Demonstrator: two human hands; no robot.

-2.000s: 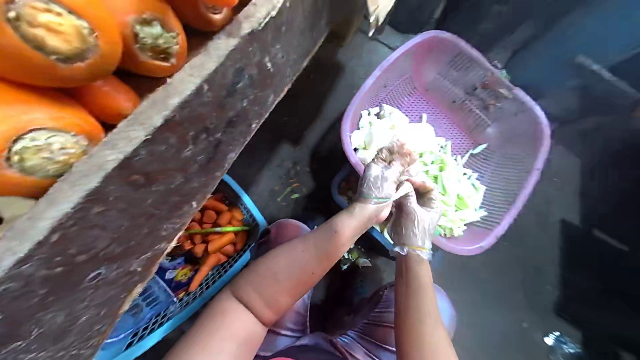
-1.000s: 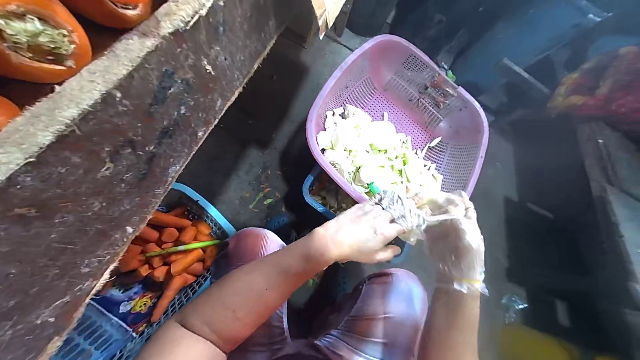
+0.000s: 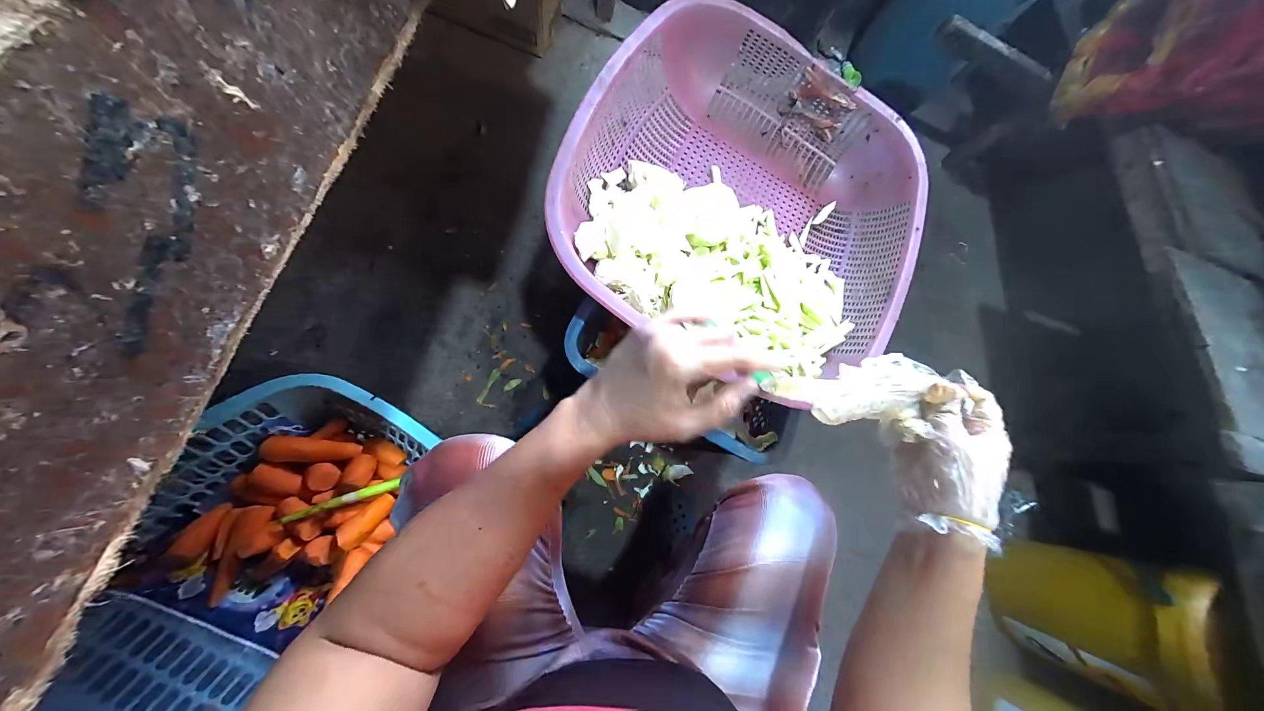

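Observation:
My left hand is bare and blurred, its fingers apart at the near rim of a pink plastic basket. Whether it still touches anything is hard to tell. My right hand wears a clear plastic glove held by a yellow band at the wrist. Its fingers grip a crumpled clear plastic glove, which stretches left toward my left hand. Shredded pale green vegetable, probably cabbage, lies heaped in the basket. A small green thing shows beside my left fingertips.
A blue basket at lower left holds peeled carrots and a green stalk. A worn wooden board stands at the left. Under the pink basket is a blue container. A yellow container lies at lower right. Scraps litter the floor.
Two seconds ago both hands wore gloves and were together over the basket. Now my left hand is bare, and my right hand has moved away to the right with the crumpled glove.

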